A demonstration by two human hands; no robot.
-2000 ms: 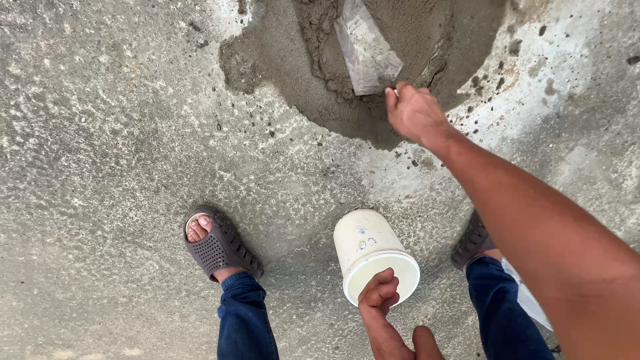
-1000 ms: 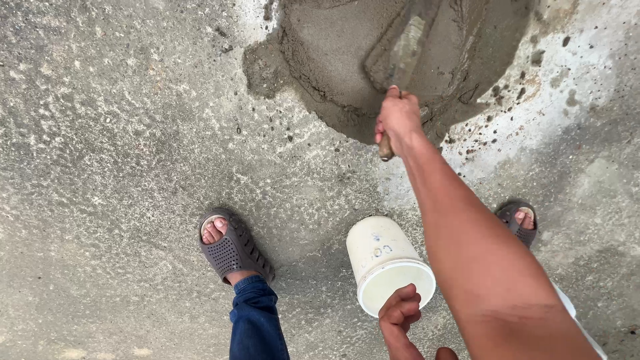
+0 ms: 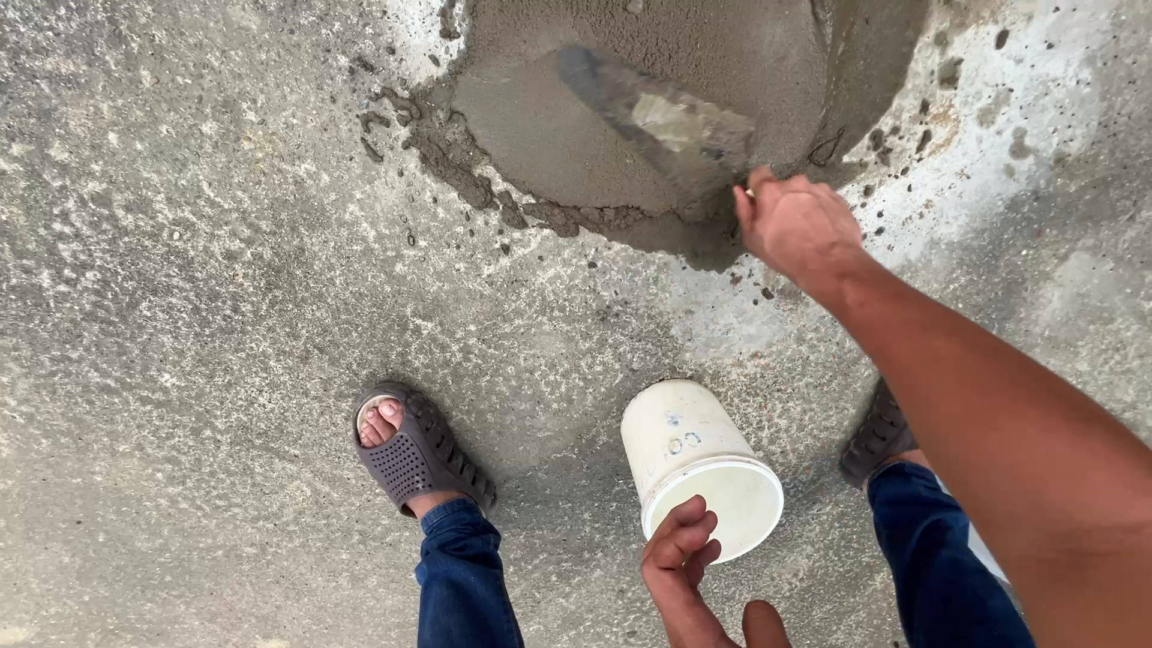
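Note:
My right hand (image 3: 801, 220) is closed round the handle of a masonry trowel (image 3: 670, 121), most of the handle hidden by the fingers. The blurred blade lies over a patch of wet mortar (image 3: 540, 135) at the top of the view and points up and left. A white plastic bucket (image 3: 679, 427) stands between my feet, pale inside and bearing blue marks. Over the near side of its rim is my left hand (image 3: 688, 567), its fingers curled and apart, with nothing in it.
Rough concrete ground (image 3: 225, 315) surrounds the mortar, with a whitish smear and dark splashes to the right. My sandalled left foot (image 3: 414, 450) is left of the bucket and my right foot (image 3: 882, 436) is to its right, partly behind the forearm.
The trowel blade has swung from pointing up to pointing up and left, and the mortar under it looks smoother on the left. My left hand stays by the bucket.

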